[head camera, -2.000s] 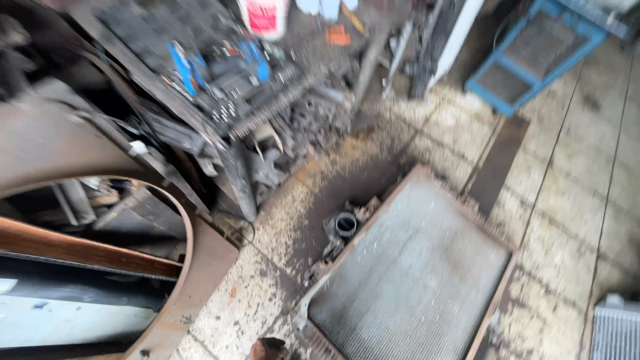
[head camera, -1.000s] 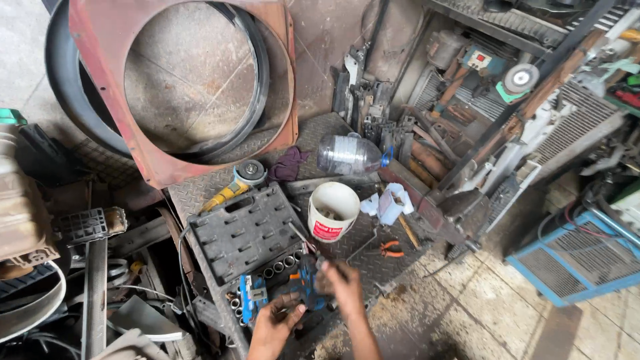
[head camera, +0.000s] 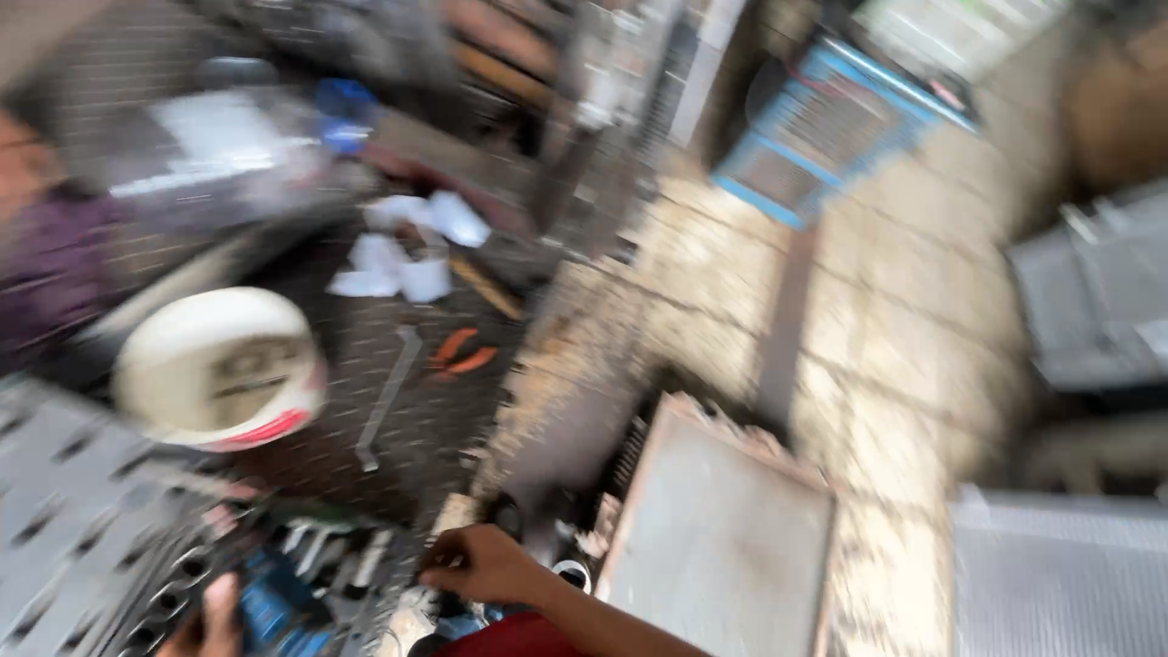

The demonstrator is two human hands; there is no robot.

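The view is blurred. My left hand (head camera: 205, 620) is at the lower left edge, closed on a blue and black power tool (head camera: 274, 598) above the socket tray. My right hand (head camera: 470, 561) is bent, to the right of the tool and near the table edge; whether its fingers hold anything small cannot be made out. Below it shows a bit of red cloth (head camera: 520, 639). A white bucket with a red label (head camera: 283, 424) stands behind the tool, and orange-handled pliers (head camera: 464, 354) and a thin metal rod (head camera: 392, 397) lie on the dark metal tabletop.
A radiator (head camera: 721, 538) stands on the tiled floor right of the table. Beyond are a blue metal frame (head camera: 776, 169) and further grey radiators (head camera: 1058, 575). A clear plastic bottle (head camera: 219, 155), white containers (head camera: 401, 260) and a grey socket case (head camera: 64, 511) sit on the table.
The view has swung right and come nearer the table. Both hands were together at the tool a second ago; now my right hand is apart from it, to the right.
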